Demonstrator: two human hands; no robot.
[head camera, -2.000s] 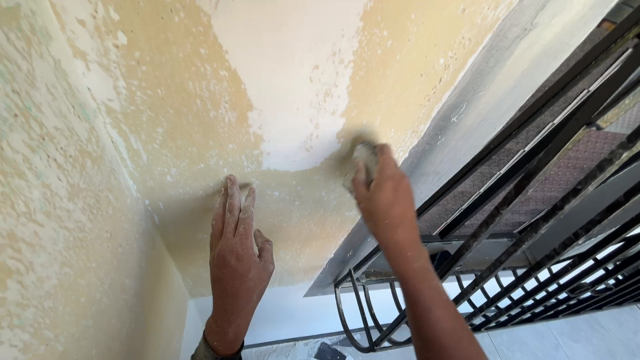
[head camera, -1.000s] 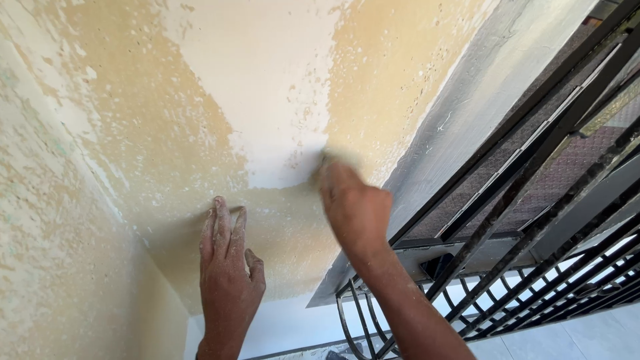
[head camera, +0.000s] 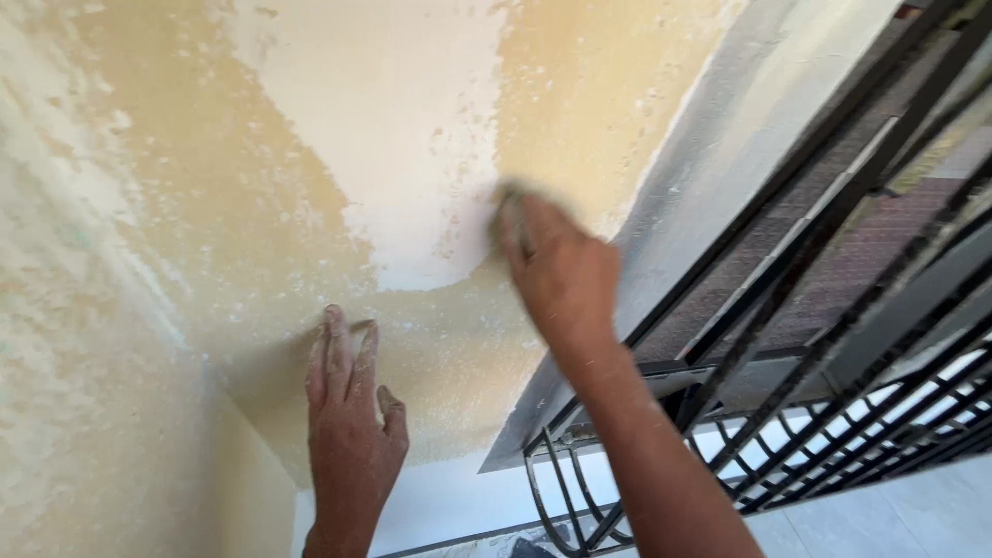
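Note:
My right hand grips a small, blurred pad or piece of abrasive and presses it to the wall at the right border of the white patch. Its exact kind cannot be told. My left hand rests its dusty fingertips on the wall, lower and to the left, with fingers apart and nothing held. The wall is yellowish and speckled with pale marks. A smooth white patch runs down its middle and ends in a rounded lower edge between the two hands.
At the left an adjoining mottled wall meets this one in a corner. A grey painted strip borders the right side. Beyond it stands a black metal grille with curved bars low down. Light floor tiles show at the bottom right.
My right hand stays at the patch's right border with the blurred pad, its position shifting slightly. My left hand remains on the wall.

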